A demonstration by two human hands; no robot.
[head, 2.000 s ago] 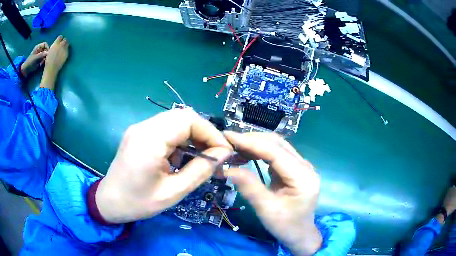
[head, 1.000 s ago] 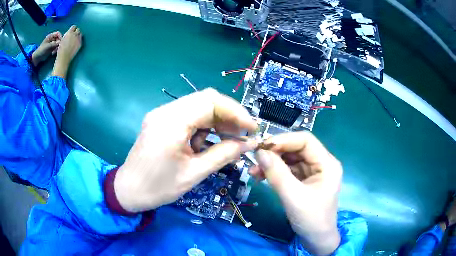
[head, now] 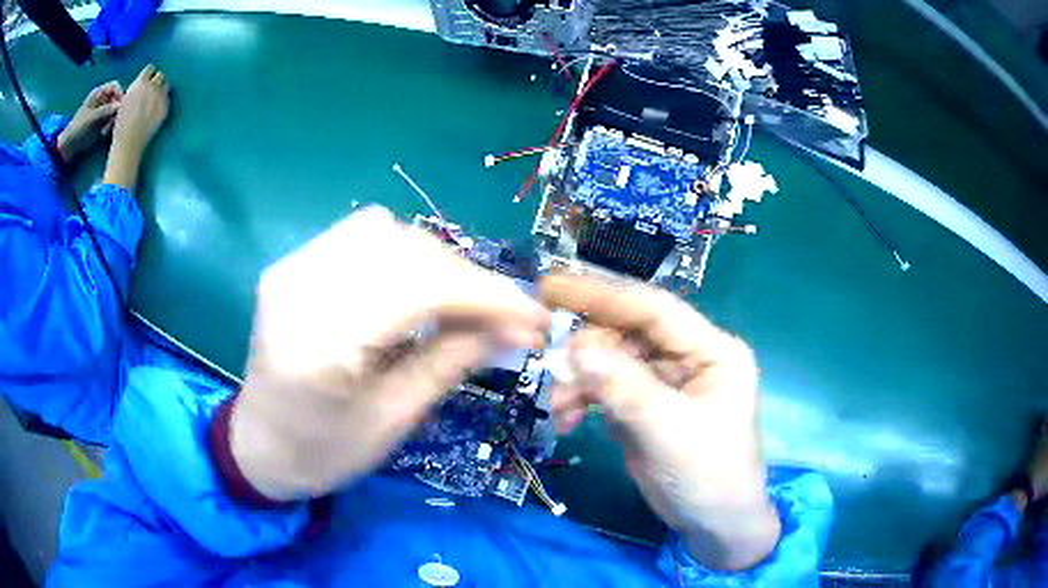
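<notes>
My left hand [head: 368, 356] and my right hand [head: 672, 402] meet in front of me, bare, fingertips close together. A small white piece [head: 560, 333] shows between the fingertips, blurred; it looks pinched by my right fingers. What my left fingertips hold is too blurred to tell. Below my hands a device unit with a blue circuit board [head: 460, 442] lies close to my body, partly hidden by my left hand. A multicolour wire harness [head: 534, 482] with a small white plug sticks out from it.
A second unit with a blue board [head: 640, 184] and black heat sink [head: 623, 247] lies ahead. Behind it are a grey housing [head: 511, 21] and a tray of black cables [head: 793, 80]. White scraps [head: 749, 186] and a thin black cable [head: 862, 218] lie right. Another person's hands [head: 121, 115] are at left.
My hands stay together but my left hand has turned and blurred. The dark strip seen earlier at my left fingertips no longer shows. The view has shifted slightly.
</notes>
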